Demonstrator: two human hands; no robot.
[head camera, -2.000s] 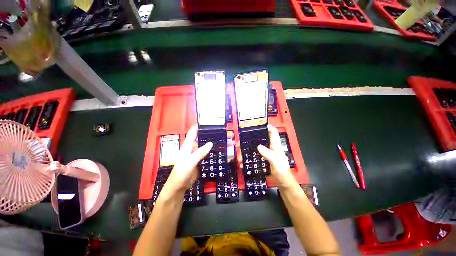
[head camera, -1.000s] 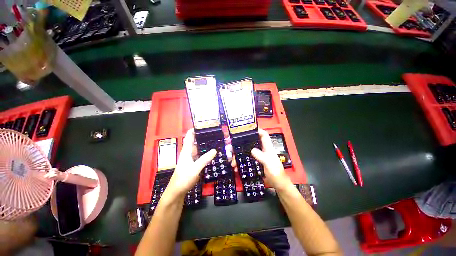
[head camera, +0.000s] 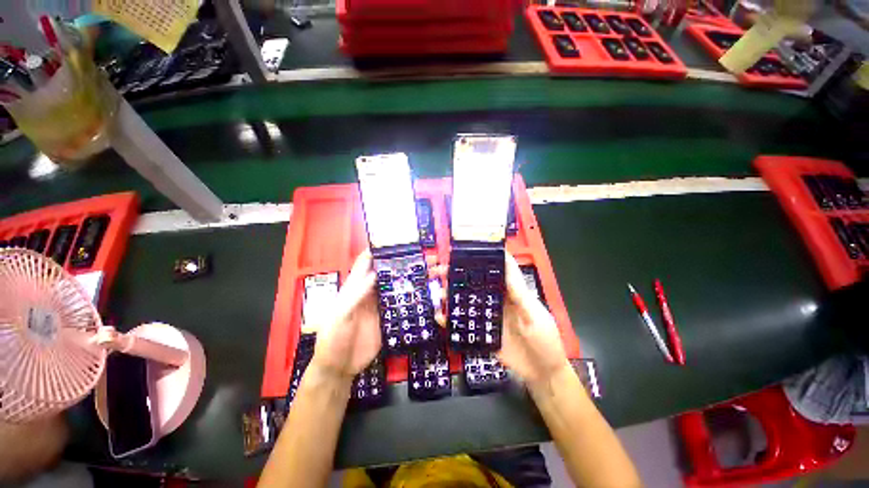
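Note:
My left hand (head camera: 345, 319) holds an open flip phone (head camera: 405, 303) upright, its screen lit bright white above the black keypad. My right hand (head camera: 532, 329) holds a second open flip phone (head camera: 476, 297), also with a bright white screen. The phones are side by side, a small gap between them, above a red tray (head camera: 322, 226). Both thumbs are off the keypads, at the outer sides of the phones. Several phones lie in the tray, some open with keypads showing at its near edge; the held phones and my hands hide part of them.
A pink fan (head camera: 43, 334) and a smartphone (head camera: 131, 405) on its base are at left. Two red pens (head camera: 670, 322) lie right of the tray. Other phone trays (head camera: 605, 48) are at the far side and both ends. A slanted metal post (head camera: 167, 162) stands at left.
Both thumbs have moved off the keypads to the phones' sides. The right phone has moved up and right and turned straighter, widening the gap between the screens.

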